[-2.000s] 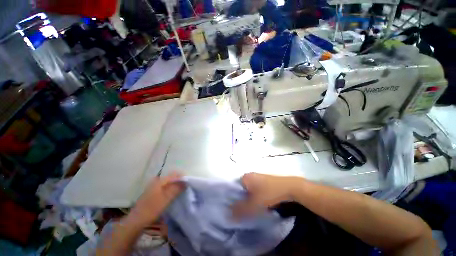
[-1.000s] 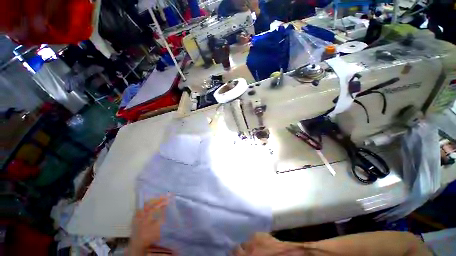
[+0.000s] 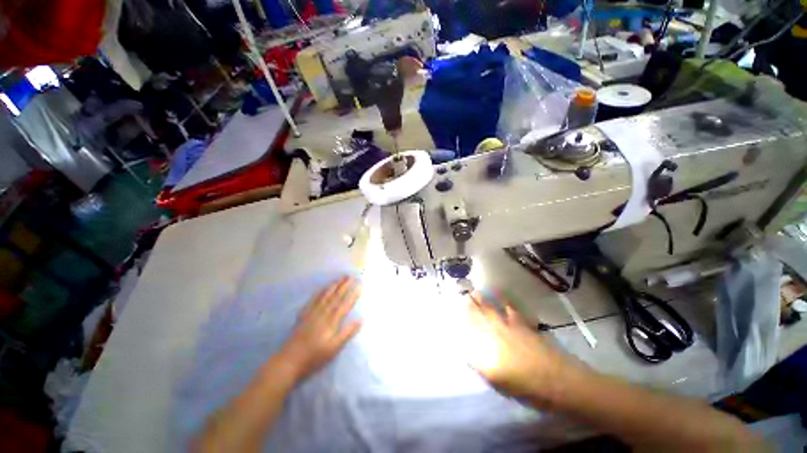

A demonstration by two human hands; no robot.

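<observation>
A light blue-grey garment panel (image 3: 354,411) lies spread on the sewing table, its upper part washed out by lamp glare around the needle. My left hand (image 3: 323,327) rests flat on the cloth left of the needle, fingers apart. My right hand (image 3: 509,349) lies on the cloth just right of the needle area, its fingertips blurred by glare. The cream lockstitch machine (image 3: 531,208) stands ahead, with its presser foot hidden in the glare. A white tape roll (image 3: 396,179) sits on the left end of the machine head.
Black-handled shears (image 3: 653,326) lie right of the needle, beside slim dark-red snips (image 3: 541,270) and a white strip (image 3: 580,320). A clear plastic bag (image 3: 748,318) hangs at the right. Behind the arm are a thread cone (image 3: 580,111) and navy fabric (image 3: 464,97).
The cloth, first held bunched at the table's front edge and then laid out, has moved forward to the needle area. Both my hands have moved forward with it.
</observation>
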